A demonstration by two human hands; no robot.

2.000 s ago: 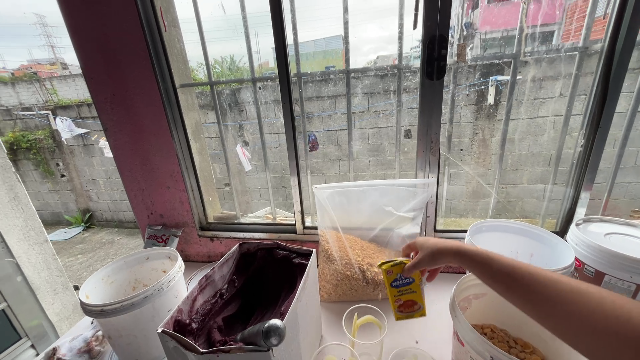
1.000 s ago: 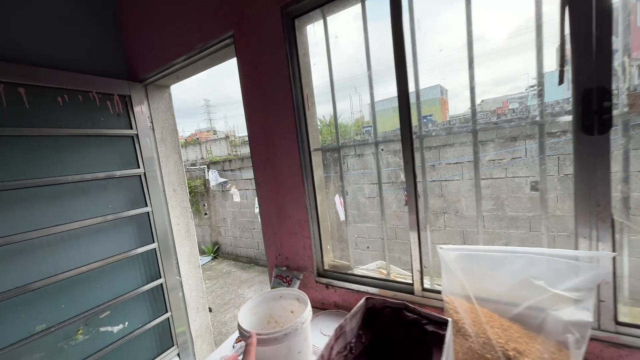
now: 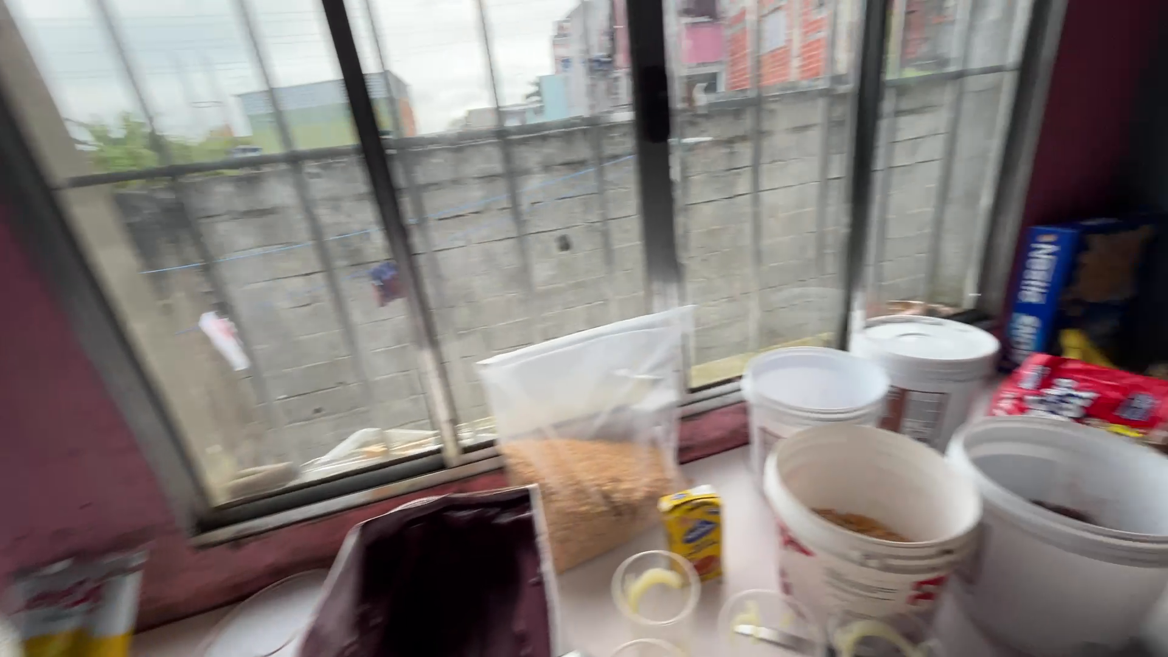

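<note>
Neither of my hands shows in the head view now. A yellow carton (image 3: pixel 693 532) stands on the white counter, just right of a clear plastic bag (image 3: pixel 589 438) partly filled with tan crumbs. In front of the bag sits an open box of dark purple paste (image 3: pixel 447 584). Clear cups (image 3: pixel 655 593) with pale yellow streaks inside stand along the bottom edge, and a metal utensil (image 3: pixel 776 637) shows at one of them. To the right is an open white bucket (image 3: pixel 871 511) with brown contents.
More white buckets (image 3: pixel 1068 547) stand at the right, one lidded bucket (image 3: pixel 926 374) behind. A red packet (image 3: pixel 1081 392) and a blue box (image 3: pixel 1049 292) lie beyond. A barred window (image 3: pixel 652 228) backs the counter. A silver-and-yellow packet (image 3: pixel 78 602) is at lower left.
The hand that held the yellow carton two seconds ago is out of view, and the carton stands on the counter. Fingers seen at the left bucket one second ago are gone. The view has swung right.
</note>
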